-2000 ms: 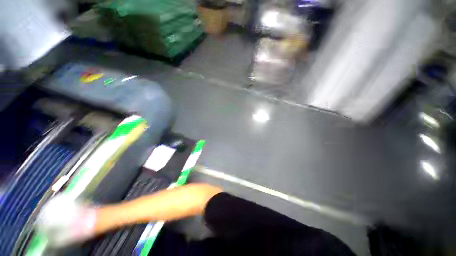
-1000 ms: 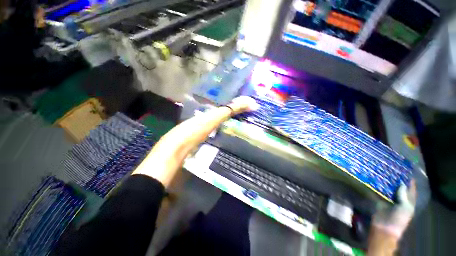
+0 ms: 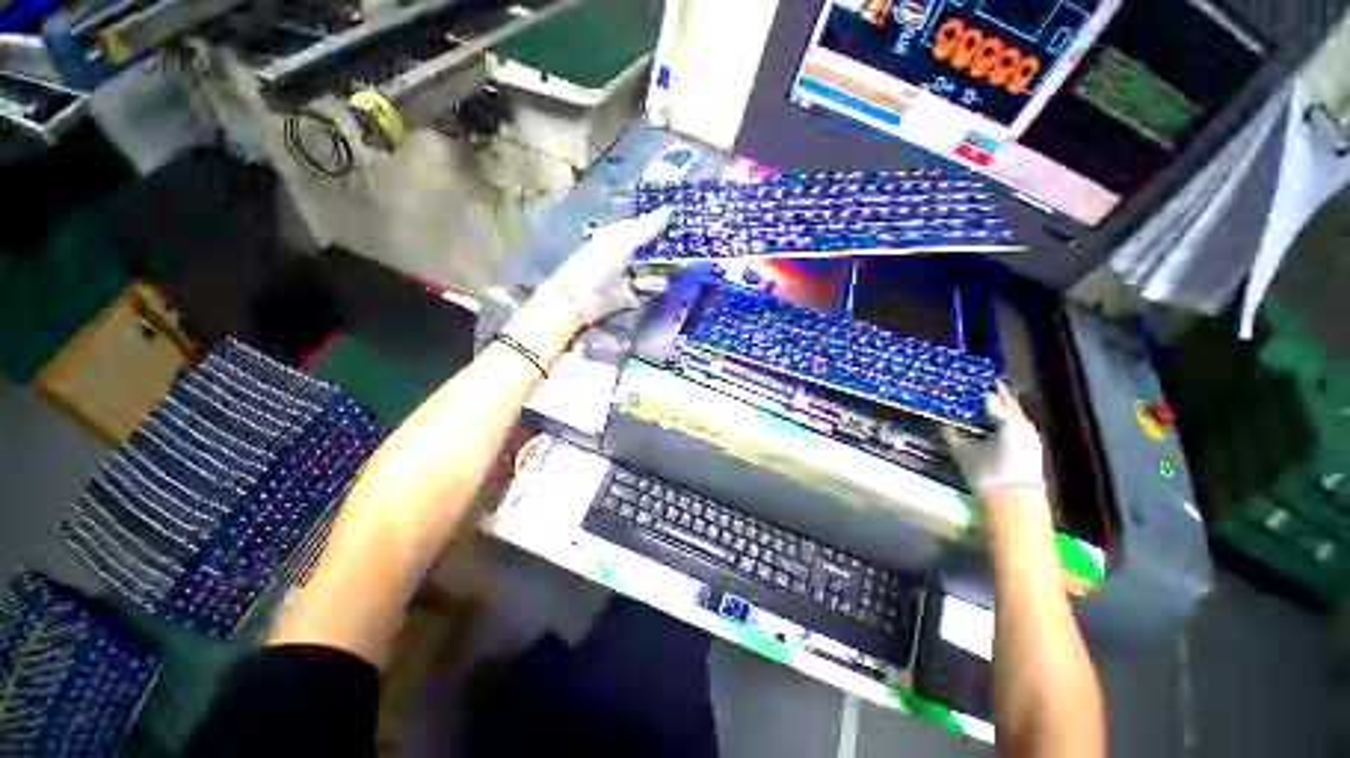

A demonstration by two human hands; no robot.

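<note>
My left hand (image 3: 610,270), in a white glove, grips the left end of a blue circuit board (image 3: 844,212) held up above the machine bay. A second blue circuit board (image 3: 844,350) lies lower, over the front rails of the bay (image 3: 948,304). My right hand (image 3: 1004,447), also in a white glove, holds the right end of this lower board. The upper board's right end is free. The fingertips under both boards are partly hidden.
A black keyboard (image 3: 755,555) sits on the shelf below the bay. The monitor (image 3: 962,89) stands behind it. Board stacks (image 3: 222,481) lie low at left, near a brown box (image 3: 122,363). A red emergency stop (image 3: 1155,418) is on the right shoulder.
Two separate boards now show at the bay. My left hand has lifted one above the bay, and my right hand has moved up and left to the right end of the lower one.
</note>
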